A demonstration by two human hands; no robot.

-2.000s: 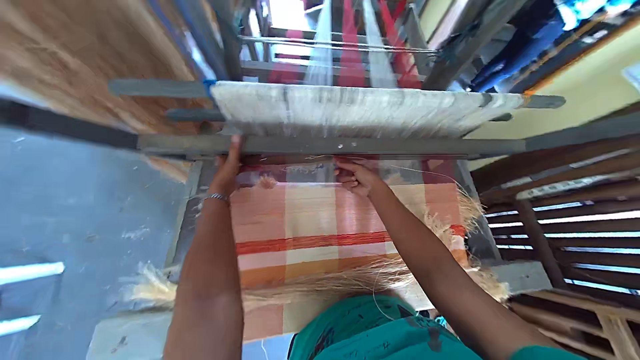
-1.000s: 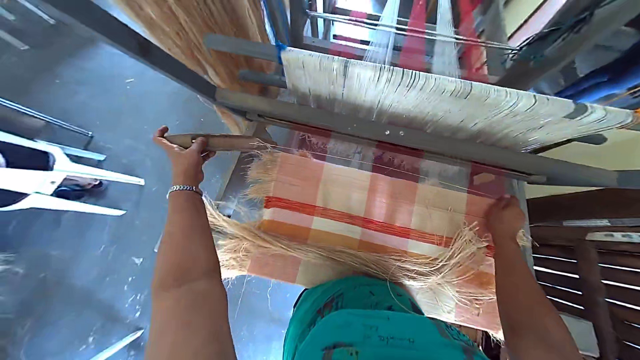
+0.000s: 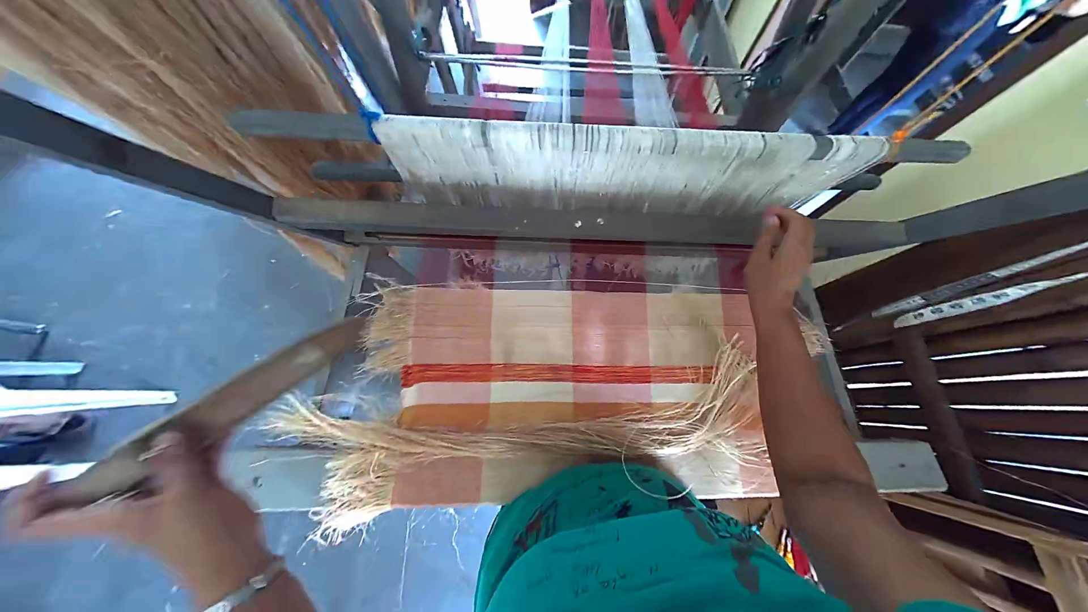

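On the left, my left hand (image 3: pixel 174 489) grips a long flat wooden weaving sword (image 3: pixel 285 365), tilted beside the loom and blurred. My right hand (image 3: pixel 782 255) rests at the right end of the loom's wooden beater beam (image 3: pixel 527 218), fingers curled over it; whether it grips the beam is not plain. Below the beam stretches woven cloth (image 3: pixel 531 327) in pink and cream checks with a red band. A bundle of loose straw-coloured fibres (image 3: pixel 510 442) lies across the cloth near my lap. White string heddles (image 3: pixel 629 166) hang above the beam.
Tan fibre hanks (image 3: pixel 170 93) hang at the upper left. Red and white warp bundles (image 3: pixel 599 68) run away behind the heddles. A slatted wooden wall (image 3: pixel 986 382) stands close on the right. White chair parts (image 3: pixel 93 399) show on the floor side at far left.
My left hand has drawn the wooden sword out leftward from the warp and down. My right hand has gone from the cloth's right edge up to the beater beam. The view has turned.
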